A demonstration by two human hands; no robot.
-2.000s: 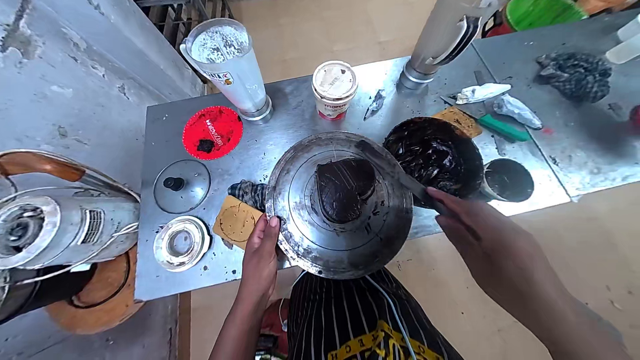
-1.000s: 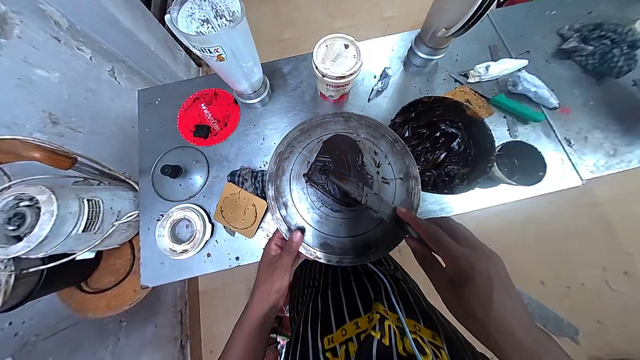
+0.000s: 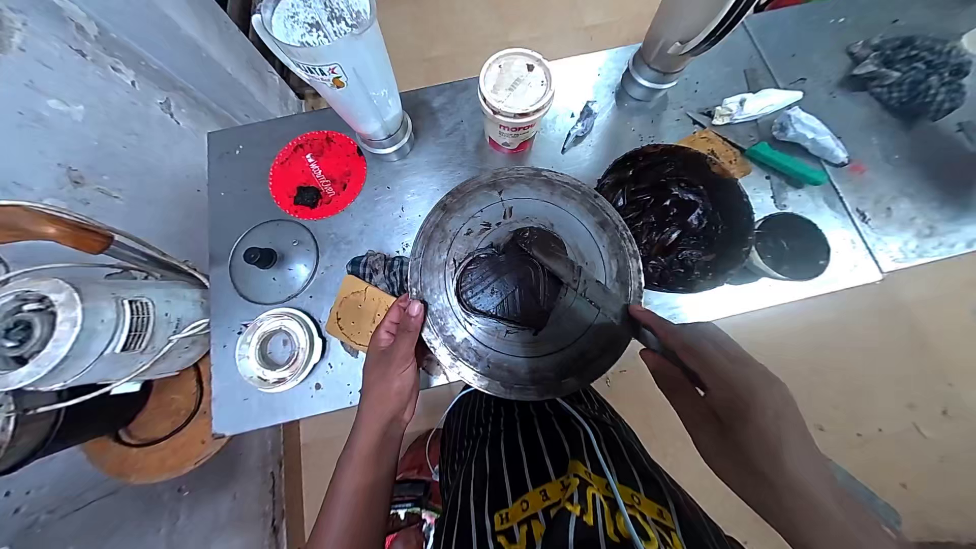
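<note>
My left hand (image 3: 395,358) grips the left rim of a round metal turntable plate (image 3: 526,366), thumb on top, fingers below. A dark, glossy chocolate-like mass (image 3: 507,286) lies spread near the plate's middle. My right hand (image 3: 709,381) holds a flat spatula (image 3: 591,293) by its handle at the plate's right edge. The spatula's dark-coated blade rests over the upper right of the mass. Behind the plate on the right sits a round bowl (image 3: 679,221) of the same dark, glossy stuff, with a dark-topped cup (image 3: 793,245) next to it.
On the metal table (image 3: 442,122) stand a blender jug (image 3: 343,76), a lidded tub (image 3: 515,99) and another jug (image 3: 656,61). A red lid (image 3: 328,164), glass lid (image 3: 286,271), metal ring (image 3: 280,349), yellow sponge (image 3: 360,313), green-handled tool (image 3: 785,162) and cloths lie about. A mixer-like machine (image 3: 91,328) stands left.
The dark mass has spread out from the compact lump seen two seconds ago. Since one second ago, the spatula blade has moved from lower on the plate to the mass's upper right.
</note>
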